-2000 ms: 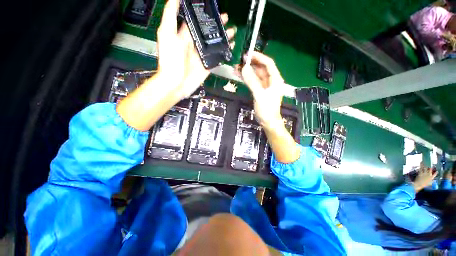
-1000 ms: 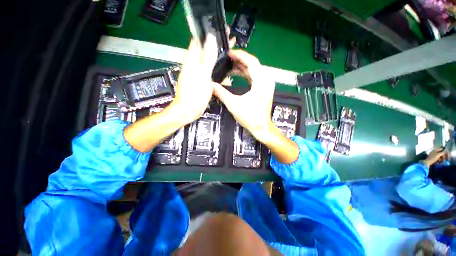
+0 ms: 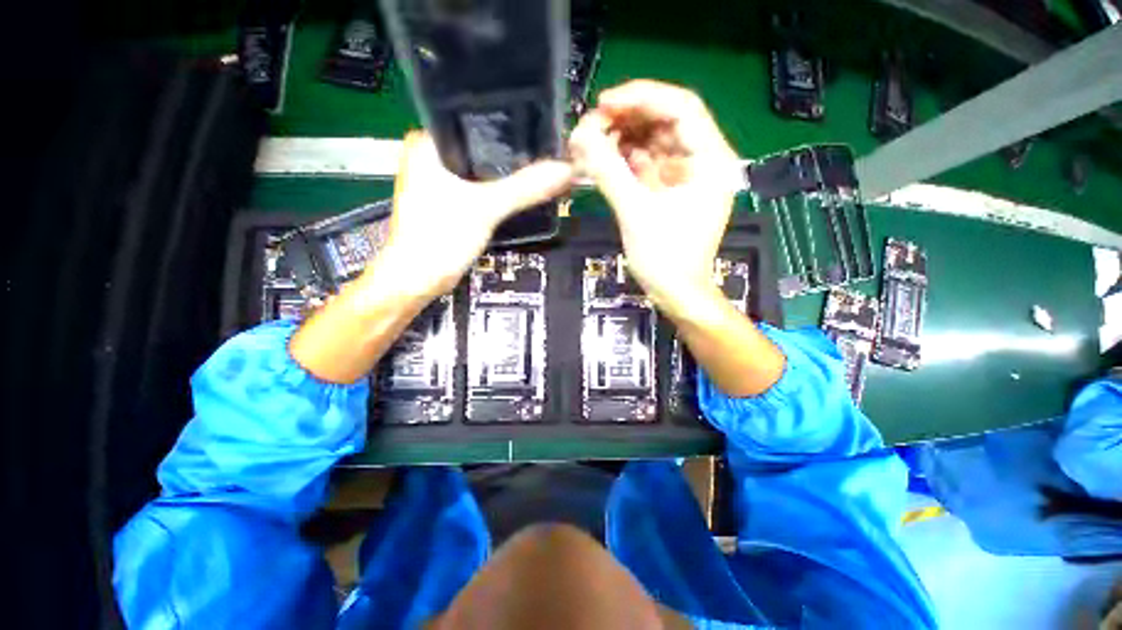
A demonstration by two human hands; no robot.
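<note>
My left hand (image 3: 449, 222) holds an open phone unit (image 3: 492, 74) raised above the foam tray (image 3: 564, 369), its battery side showing near my thumb and its top cut off by the picture's edge. My right hand (image 3: 664, 185) is at the unit's right edge with fingers curled and fingertips together; whether they pinch something is unclear. Open phone units (image 3: 507, 338) with printed batteries lie in the tray's pockets. One more unit (image 3: 351, 246) lies tilted across the tray's left end, partly behind my left hand.
Clear frames (image 3: 812, 222) stand stacked right of the tray. Loose units (image 3: 902, 302) lie beside them. Behind a white rail (image 3: 326, 155), dark units (image 3: 797, 76) lie on the green conveyor. A grey post (image 3: 997, 111) crosses at right. Dark ridged trays (image 3: 148, 246) are stacked left. A blue sleeve shows far right.
The unit in my left hand has turned so its battery side shows. My right hand has moved from under its lower end to its right edge. The view has shifted slightly.
</note>
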